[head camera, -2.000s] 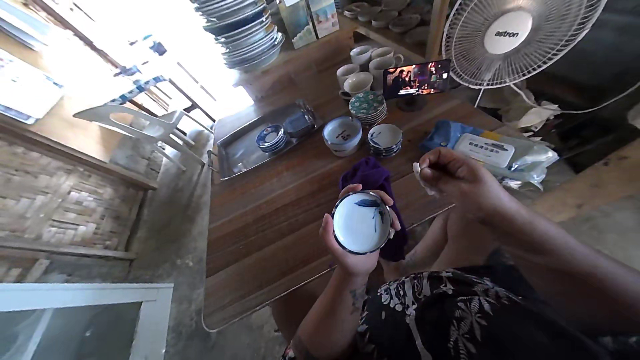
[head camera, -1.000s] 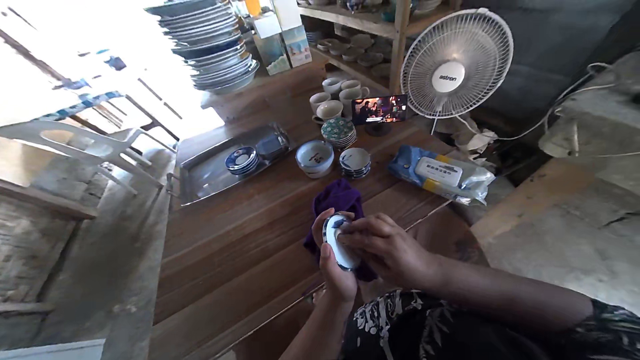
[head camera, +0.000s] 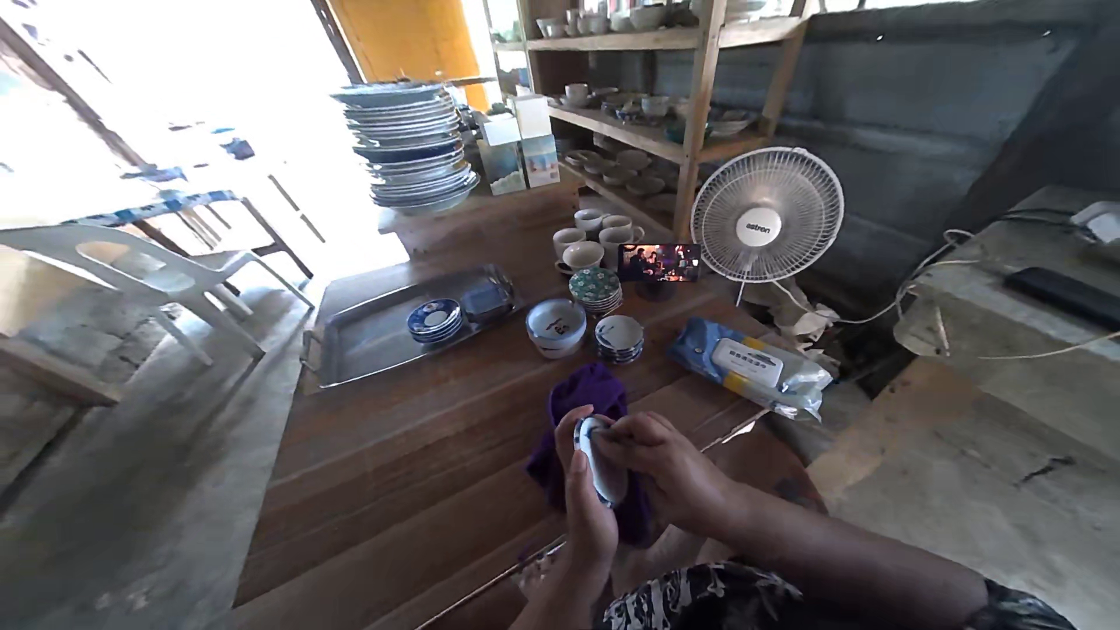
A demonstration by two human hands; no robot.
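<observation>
My left hand (head camera: 582,499) grips a small white ceramic dish (head camera: 604,464) with a dark patterned rim, tilted nearly on edge above the front of the wooden table. The fingers of my right hand (head camera: 669,464) press against the dish's inner face; whether they hold anything is hidden. Behind and beneath the hands lies a purple cloth (head camera: 591,389). Just beyond it stand a stack of small white dishes (head camera: 619,337), a blue-and-white bowl stack (head camera: 556,328) and a stack of green patterned dishes (head camera: 595,289).
A metal tray (head camera: 367,350) holds stacked blue-rimmed saucers (head camera: 435,319). Mugs (head camera: 584,255), a phone (head camera: 659,262) showing video, and a wipes pack (head camera: 751,367) stand or lie behind. A fan (head camera: 767,214) is at back right, tall plate stack (head camera: 411,149) at back left.
My right hand has come from the right side to the dish in my left hand. The dish has turned from facing up to nearly on edge. The view has tilted up.
</observation>
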